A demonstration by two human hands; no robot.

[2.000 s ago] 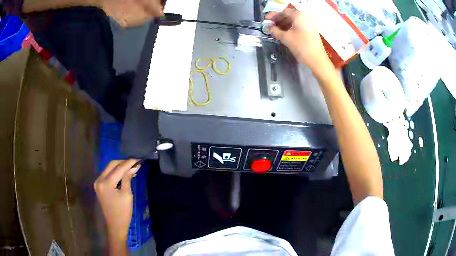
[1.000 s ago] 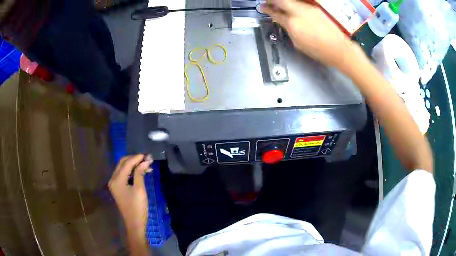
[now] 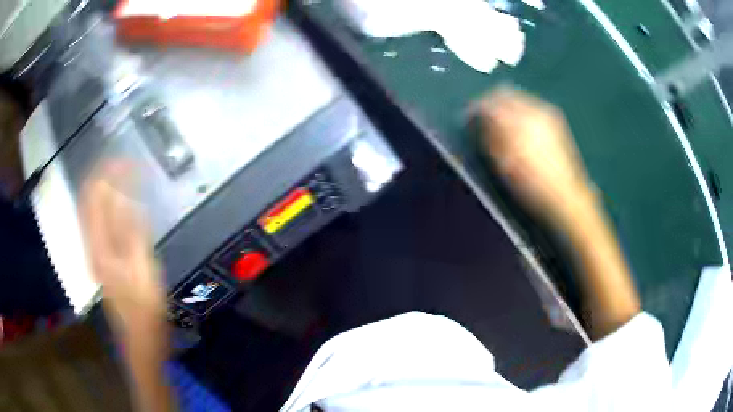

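Note:
The thin black rod (image 3: 76, 131) lies slantwise over the grey plate (image 3: 233, 105) at the upper left, its far end at the small fixture (image 3: 124, 85). My left hand (image 3: 116, 209) is blurred over the plate's lower left, below the rod and not visibly touching it; whether it holds anything cannot be told. My right hand (image 3: 518, 133) is blurred over the green bench (image 3: 635, 161), away from the machine, its fingers curled; their tips are not clear. The slotted silver bracket (image 3: 165, 141) sits just below the fixture.
An orange-red box (image 3: 197, 30) stands at the plate's far edge. A red button (image 3: 250, 265) and warning label (image 3: 287, 211) are on the machine's front panel. A white strip (image 3: 60, 233) runs along the plate's left side. Crumpled white material (image 3: 482, 36) and small white dots lie on the green bench.
The view has swung right, so the machine shows tilted at left. My right hand has left the rod's head for the green bench. My left hand has risen over the plate's edge.

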